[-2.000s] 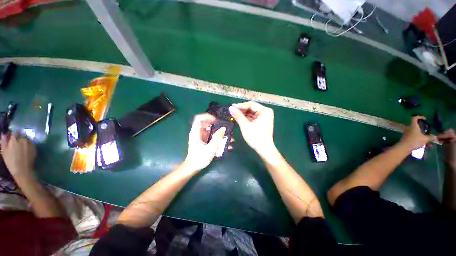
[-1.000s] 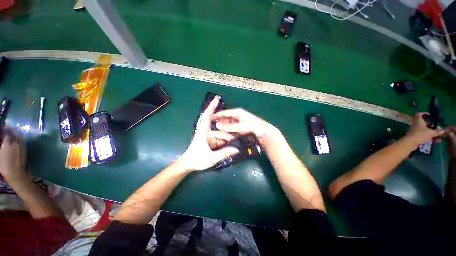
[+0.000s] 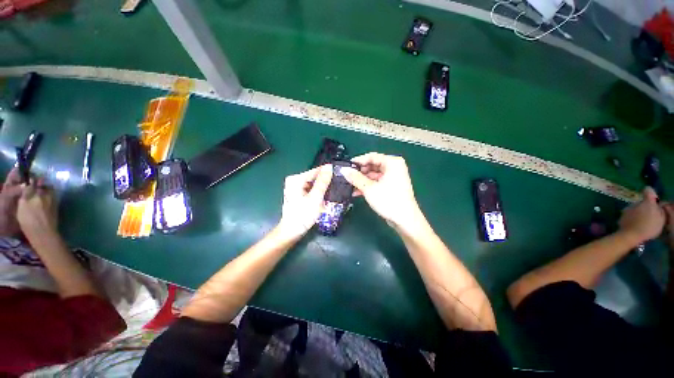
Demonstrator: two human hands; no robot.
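My left hand (image 3: 304,199) and my right hand (image 3: 384,186) both grip a black keypad handset (image 3: 336,210) in front of me. Its lower end shows a pale, shiny patch. My fingers cover its sides, and both thumbs press near its upper part. Another black handset (image 3: 329,150) lies just beyond my fingers, partly hidden by them. A further black handset with a pale patch (image 3: 490,210) lies to the right of my hands.
Two handsets (image 3: 171,195) lie on orange film strips (image 3: 164,118) at left, beside a dark smartphone (image 3: 230,153). A pale metal rail (image 3: 355,131) and grey post (image 3: 198,48) stand beyond. Handsets (image 3: 437,86) lie on the belt. Neighbours' arms (image 3: 584,258) reach in at both sides.
My hands were spread over a tilted handset a second ago; now both hold a handset upright in view, fingertips together. Handsets on the belt have shifted left relative to the rail.
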